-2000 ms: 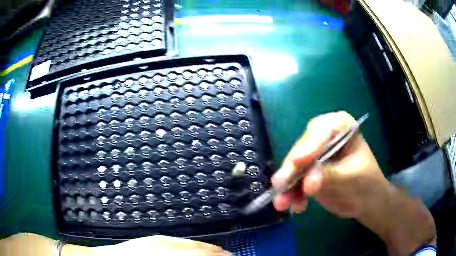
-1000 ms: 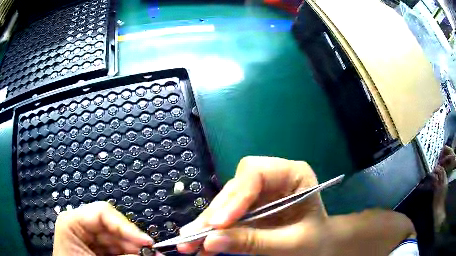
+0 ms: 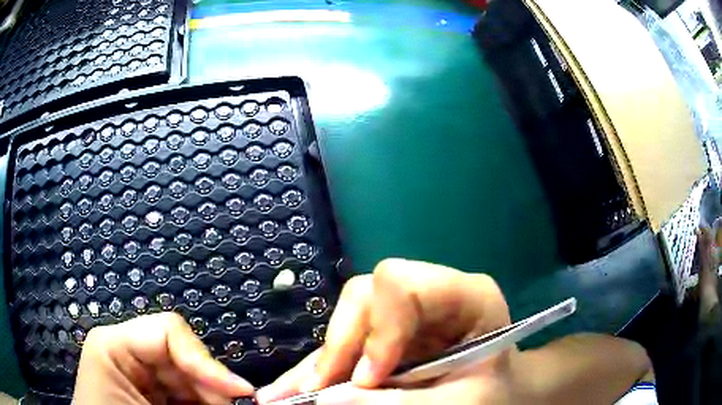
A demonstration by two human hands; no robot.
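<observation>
My left hand (image 3: 154, 360) is low in front of the black pocketed tray (image 3: 323, 178) and pinches a small dark round component (image 3: 244, 401), cut off by the bottom edge. My right hand (image 3: 419, 332) is beside it and holds silver tweezers (image 3: 475, 353), their back end pointing up right. The tweezer tips and right fingertips meet the component; the exact contact is hidden. The tray holds rows of shiny ringed round parts, with bare pockets at its left side. A small whitish stub (image 3: 283, 278) lies on the tray's right side.
A second filled black tray (image 3: 178, 47) lies at the upper left. Black stacked trays (image 3: 546, 134) stand at the right under a tan cardboard sheet (image 3: 633, 95). Another person's hand (image 3: 706, 257) shows at the far right edge. Yellow and blue tape marks the green table.
Two seconds ago the right hand held the tweezers over the tray's lower right. Both hands then came together at the component. Since one second ago, the hands have barely moved; the view has shifted slightly.
</observation>
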